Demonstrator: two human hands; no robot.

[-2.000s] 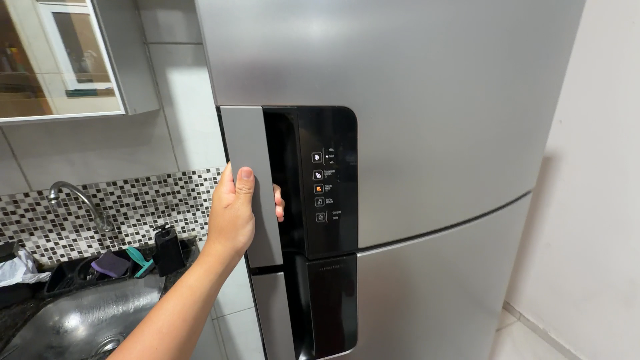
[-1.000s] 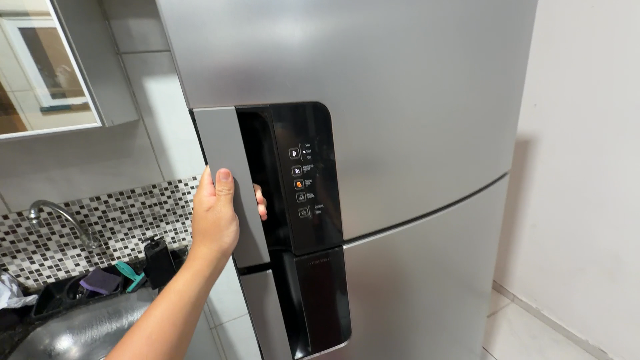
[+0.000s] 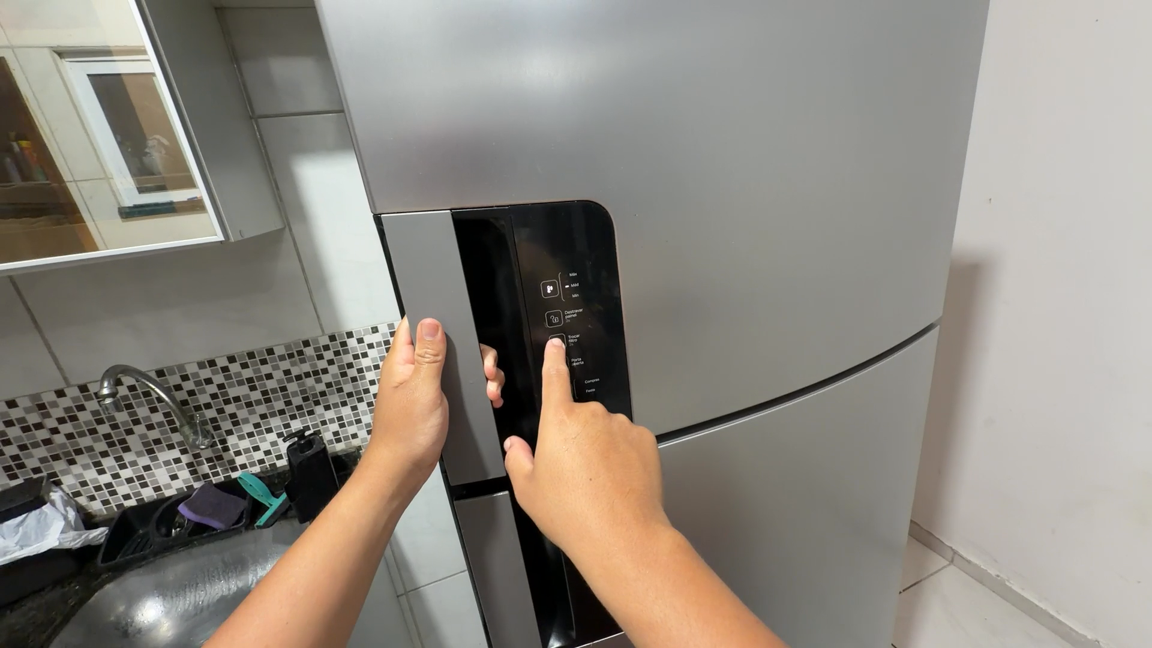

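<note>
A large stainless-steel refrigerator [image 3: 765, 180] fills the middle, its upper and lower doors closed. My left hand [image 3: 416, 396] is wrapped around the upper door's grey vertical handle [image 3: 427, 270], thumb in front and fingertips showing at the handle's right side. My right hand [image 3: 594, 459] has its index finger extended, with the tip at an icon on the black control panel [image 3: 576, 238]; the other fingers are curled and the thumb sticks out to the left. That fingertip covers most of the icon. My right hand holds nothing.
Left of the refrigerator are a metal sink [image 3: 180, 585] with a curved faucet [image 3: 153, 387], a purple sponge [image 3: 212, 507], a teal-handled tool [image 3: 263, 497] and a black bottle-like container [image 3: 310, 472]. A glass-front wall cabinet [image 3: 216, 117] hangs above. A white wall [image 3: 1062, 270] stands at right.
My right hand has come into view and its index finger is at the panel. An icon lit orange in the earlier frames is now under that fingertip. My left hand stays on the handle.
</note>
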